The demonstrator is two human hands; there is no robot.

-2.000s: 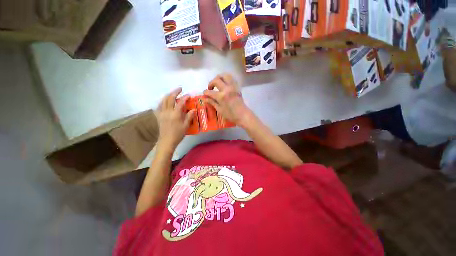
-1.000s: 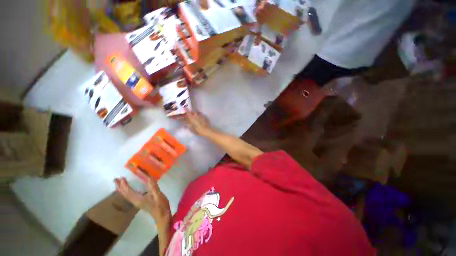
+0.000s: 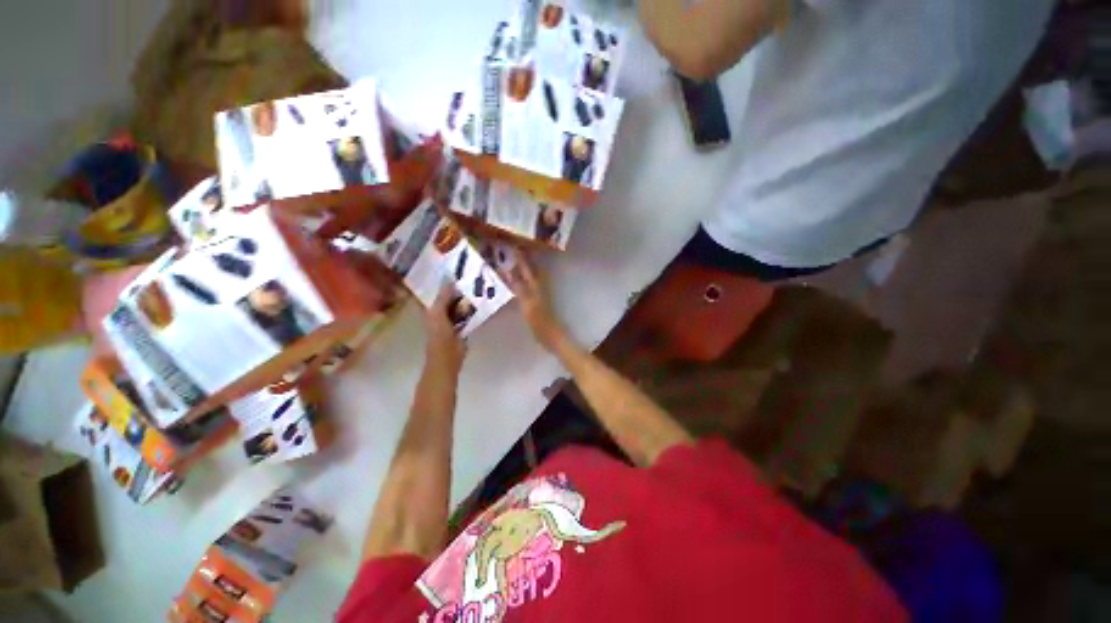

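Note:
A retail box (image 3: pixel 453 270) with a white printed face lies at the near side of the heap. My left hand (image 3: pixel 446 319) is on its near edge and my right hand (image 3: pixel 517 282) is at its right side, so the box is between them. The fingertips are partly hidden. A row of orange boxes (image 3: pixel 223 587) with white printed faces lies on the table at the lower left, away from both hands.
Stacked retail boxes (image 3: pixel 219 310) spread over the white table (image 3: pixel 420 469). A brown carton (image 3: pixel 49 514) is at the left edge. A person in a white shirt (image 3: pixel 841 134) stands at the right, near a dark flat phone-like object (image 3: pixel 703 112). A red-orange stool (image 3: pixel 697 312) is below the table edge.
The view has swung right. Both hands have moved to the box heap; my left hand has left the orange row, which now shows white faces too.

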